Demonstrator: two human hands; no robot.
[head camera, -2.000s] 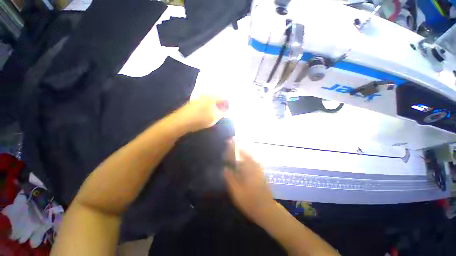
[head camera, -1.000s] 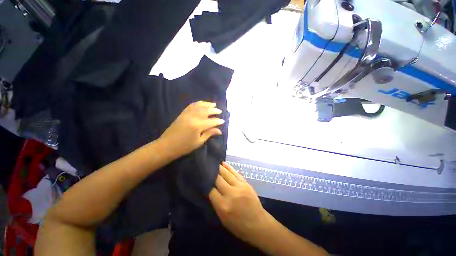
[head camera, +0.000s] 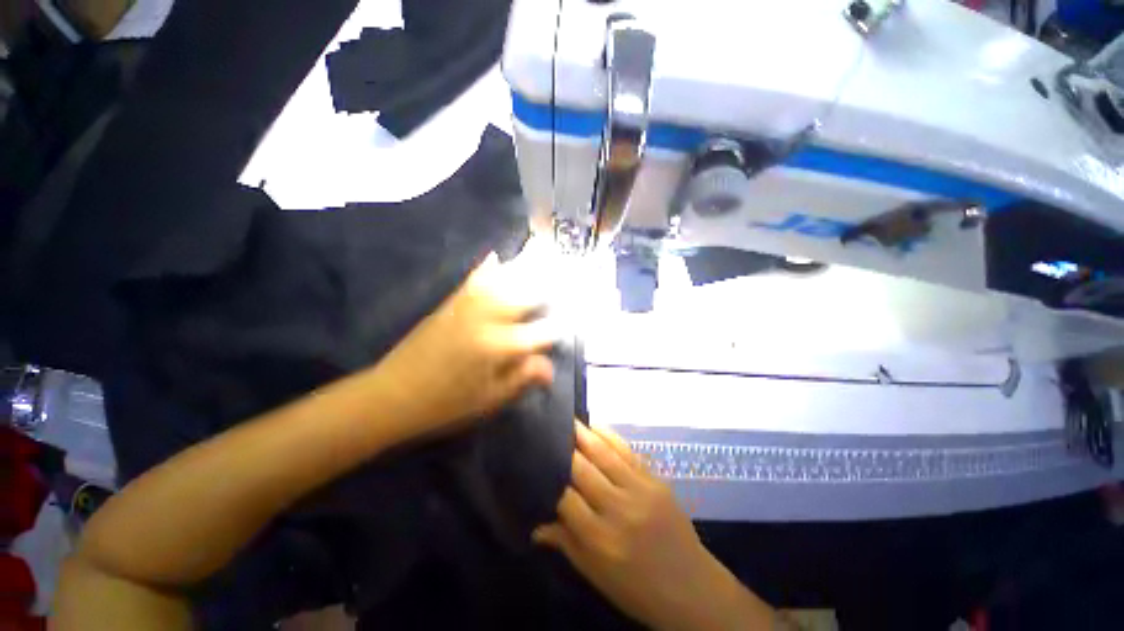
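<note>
The black garment panel (head camera: 524, 450) lies under both hands, its right edge running up to the bright lamp spot at the needle, and it hangs over the table's front edge. My left hand (head camera: 475, 351) presses on the panel just left of and below the needle area, fingers bent. My right hand (head camera: 616, 512) grips the panel's edge between thumb and fingers at the table's front. The white sewing machine (head camera: 764, 93) stands above, with a blue stripe. Glare hides the needle and presser foot.
Small black cut pieces (head camera: 413, 74) lie behind, left of the machine head. A pale ruler tape (head camera: 838, 464) runs along the front edge. A dark thin line (head camera: 789, 375) lies right of the needle. A red basket (head camera: 19, 487) is partly visible at lower left.
The panel's edge was clear of the machine head one second ago and now reaches the lamp spot. Both hands remain on the cloth. The camera view has also shifted.
</note>
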